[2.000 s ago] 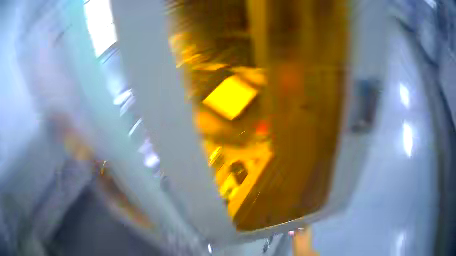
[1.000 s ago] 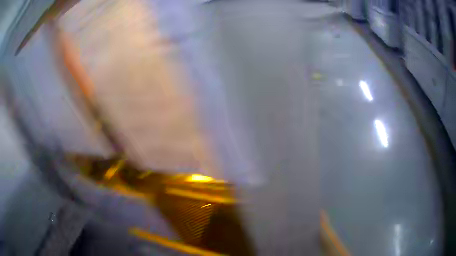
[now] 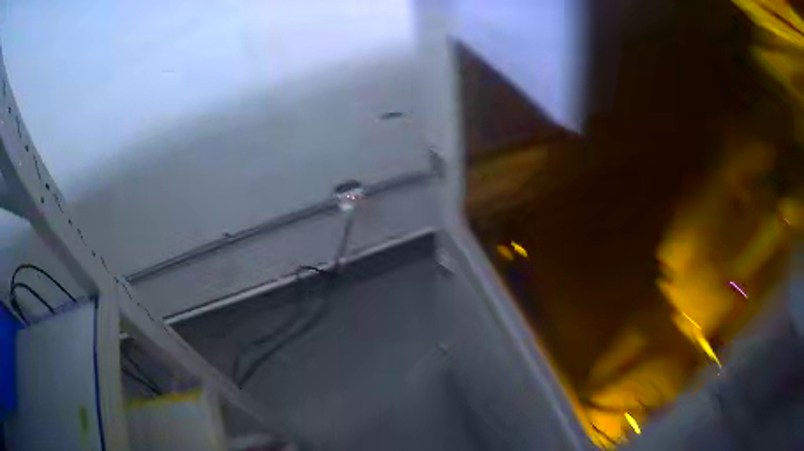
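No hand shows clearly in the picture. Nearest in front of me on the right is a large amber-brown machine window in a pale frame. Blurred yellow shapes and small bright streaks show in or through the window. A white sheet-like patch lies over its upper left part; whether it is a reflection I cannot tell. The picture is blurred and tilted.
A pale wall stands behind, with a rail along its lower part and a small round fitting with a cable. Grey floor lies below. At left is a grey-white rack with black cables and a blue item.
The view has swung from the glossy aisle floor and a large blurred pale-orange surface to the wall, the rack and the amber window, which now fills the right side.
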